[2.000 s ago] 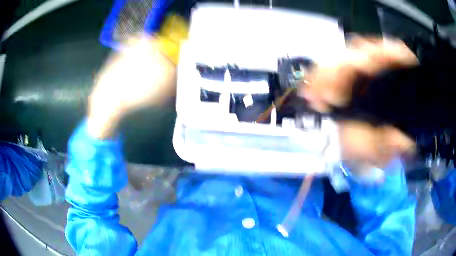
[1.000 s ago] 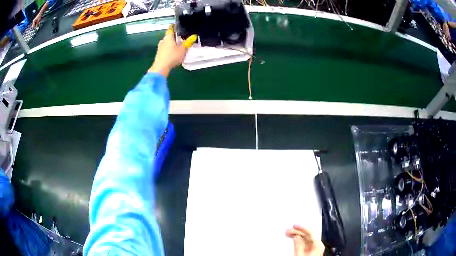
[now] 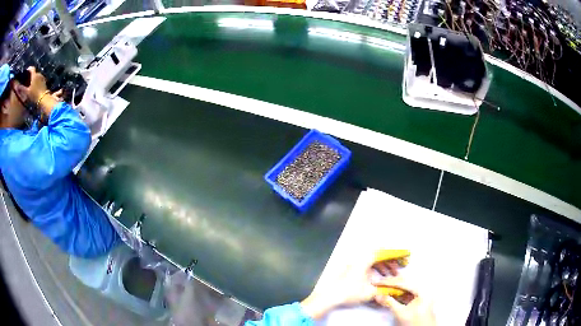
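My left hand (image 3: 347,286), with yellow finger cots, is over the white work mat (image 3: 433,232). My right hand (image 3: 414,311) is close against its fingertips at the lower edge, partly cut off. Both hands are blurred, and whether anything small is between the fingers cannot be told. The blue screw tray (image 3: 308,170), full of tiny metal screws, is left of the mat. The white housing (image 3: 439,100) with its black inner assembly (image 3: 455,60) sits on the green conveyor, a lead wire (image 3: 472,137) trailing from it.
The black electric screwdriver (image 3: 482,293) lies along the mat's right edge. A clear blister tray (image 3: 541,280) is at the far right. A person in a blue smock (image 3: 44,149) works at the left beside white housings (image 3: 105,86). Bundles of wires hang beyond the belt.
My left hand has let go of the housing on the conveyor and come back over the mat, beside my right hand. The view has turned left, bringing the whole screw tray and the other worker into sight.
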